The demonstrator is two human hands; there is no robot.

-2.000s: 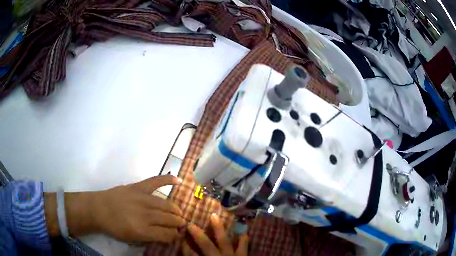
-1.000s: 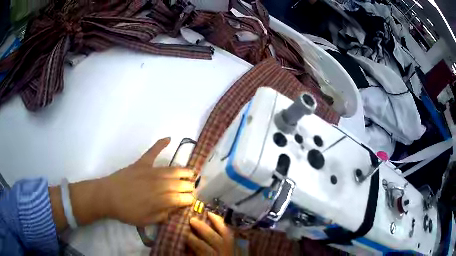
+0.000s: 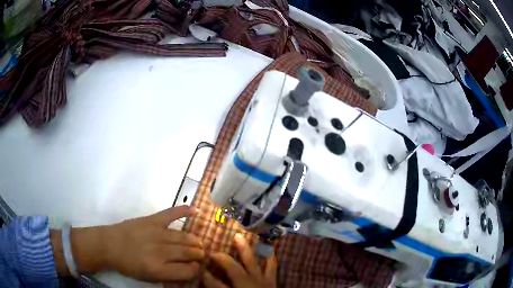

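Observation:
The sewing machine head [image 3: 337, 169], white with a blue stripe and black band, stands right of centre. A reddish-brown checked garment panel [image 3: 224, 140] runs from behind the head down past the needle area and spreads under it to the right. My left hand [image 3: 149, 244] lies flat at the panel's left edge, fingertips on the cloth. My right hand [image 3: 242, 267] is cut off by the bottom edge; its fingertips press the cloth just below the yellow piece [image 3: 219, 214] at the needle. The needle itself cannot be made out.
Brown striped ties [image 3: 67, 42] lie in a heap along the far side of the white table [image 3: 124, 124]. The silvery slide plate [image 3: 188, 191] shows left of the panel. White and dark cloth [image 3: 436, 101] is piled beyond the table at the right.
My left hand has drawn back from beside the needle to the panel's left edge, thumb lowered. My right fingers stay near the needle. The view has shifted, so the machine head appears higher and further left.

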